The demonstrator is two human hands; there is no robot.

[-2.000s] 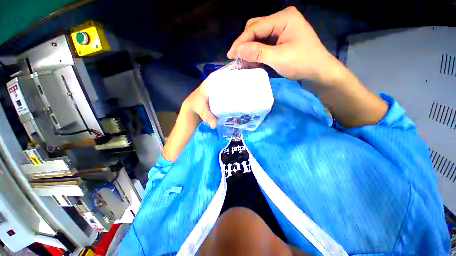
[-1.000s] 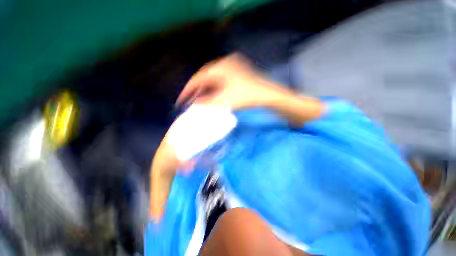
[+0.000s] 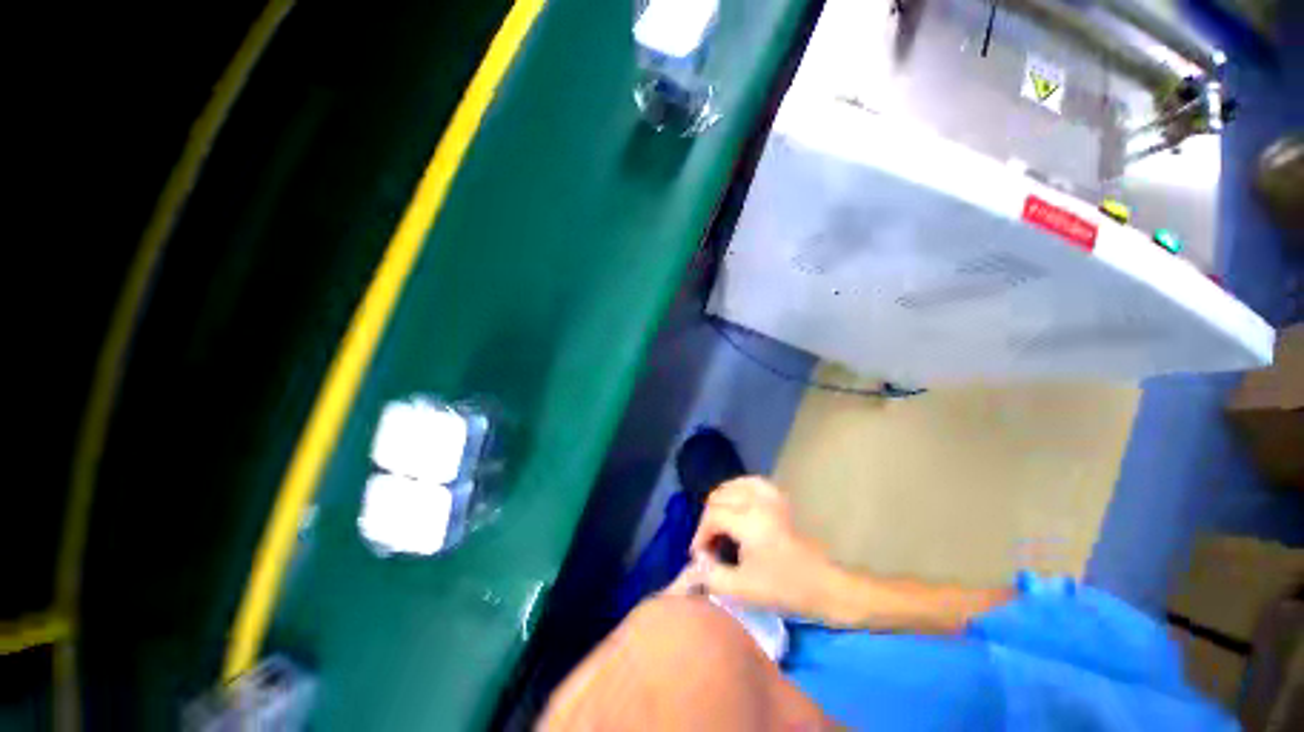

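My right hand (image 3: 765, 541) is low in the picture, its fingers curled together at the top of a white box (image 3: 755, 624) in clear film. Only a small part of this box shows, partly covered by my blurred skin in front. The frames do not show clearly what the fingertips pinch. My left hand cannot be made out; it is hidden or out of the picture. Two white-ended boxes (image 3: 419, 478) in shiny clear wrap lie side by side on the green bench (image 3: 572, 272).
Another wrapped box (image 3: 675, 26) lies at the bench's far end, and a blurred clear-wrapped thing (image 3: 258, 698) near the yellow line (image 3: 351, 365). A white machine (image 3: 915, 243) with buttons and a red label stands right of the bench. A cable (image 3: 830, 383) hangs below it. Cartons stand far right.
The view has swung left, bringing in the green bench, its boxes and the white machine. My right hand and the held box now sit lower; my left hand has gone from sight.
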